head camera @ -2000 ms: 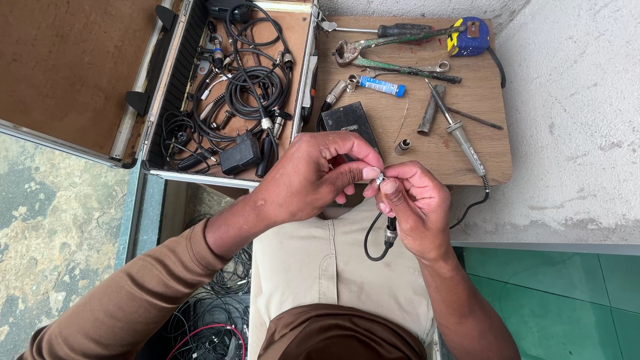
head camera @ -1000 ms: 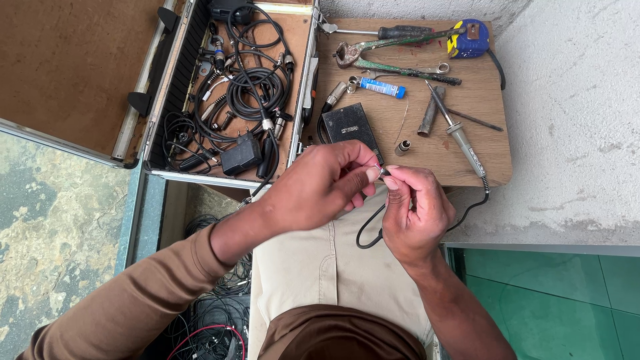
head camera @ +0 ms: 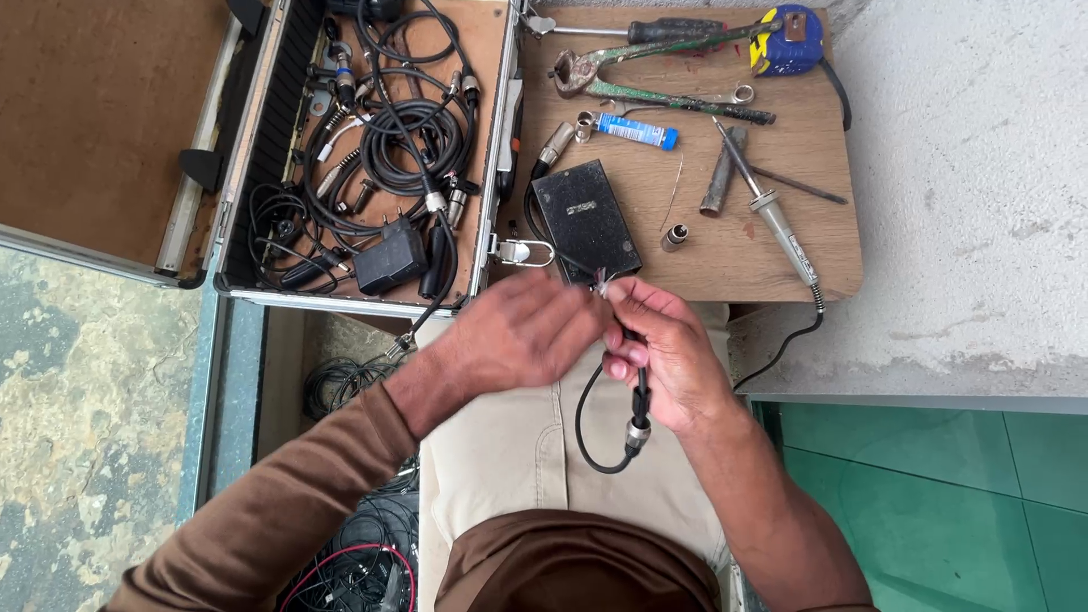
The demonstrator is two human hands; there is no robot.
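Observation:
My right hand [head camera: 667, 348] pinches a black cable [head camera: 580, 425] close to its stripped end [head camera: 602, 285], where thin bare wires and whitish strands show. The cable loops down over my lap, and a silver metal connector [head camera: 637, 432] hangs on it below my fingers. My left hand [head camera: 531, 331], slightly blurred, is beside the stripped end; whether its fingers grip anything is hidden. Just beyond both hands lies a black metal box [head camera: 586, 219]. On the wooden board [head camera: 816, 263] a small metal connector shell [head camera: 674, 237] stands near a soldering iron [head camera: 778, 221] and a thin wire [head camera: 673, 191].
An open case [head camera: 365, 302] of cables and a power adapter [head camera: 391, 257] sits at left. Pincers [head camera: 586, 76], a screwdriver [head camera: 671, 31], a tape measure [head camera: 786, 40], a blue-capped tube [head camera: 636, 130] and a metal tube [head camera: 724, 172] lie on the board. Tangled cables [head camera: 357, 544] lie below.
My left hand has shifted from pinching beside the right fingertips to a flatter, blurred pose. The connector on the cable, hidden one second ago, shows again below my right hand.

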